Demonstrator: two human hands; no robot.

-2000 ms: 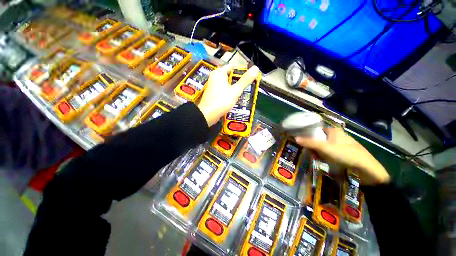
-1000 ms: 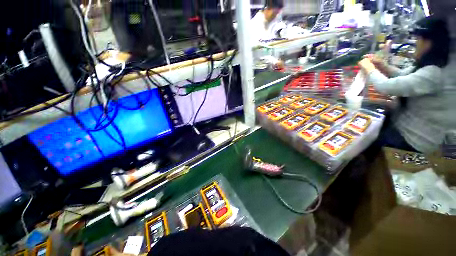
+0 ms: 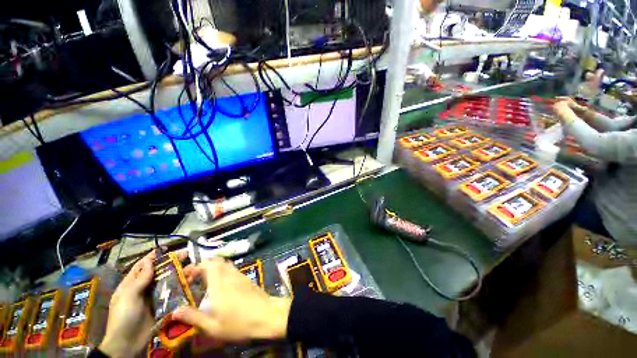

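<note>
My left hand (image 3: 131,311) and my right hand (image 3: 234,301) both hold one orange-and-black handheld meter (image 3: 167,287) at the lower left, its red oval toward me. A thin black cable (image 3: 158,241) runs near its top end; whether it is plugged in cannot be told. A clear blister tray (image 3: 361,283) with meters lies behind and right of my right hand, partly hidden by my sleeve. More meters (image 3: 77,311) lie at the far left, blurred. A white cylindrical object (image 3: 227,247) lies just behind my hands.
A dark corded scanner (image 3: 401,225) lies on the green mat at centre right. Stacked filled trays (image 3: 482,210) stand behind it. A blue monitor (image 3: 188,143) and hanging cables are ahead. An open carton (image 3: 559,321) is at the lower right. Another person's arm (image 3: 594,140) is at the right edge.
The view first swung right, then partly back left. Both hands are now together on a meter; two seconds ago only my left hand held one, and my right hand held a pale object.
</note>
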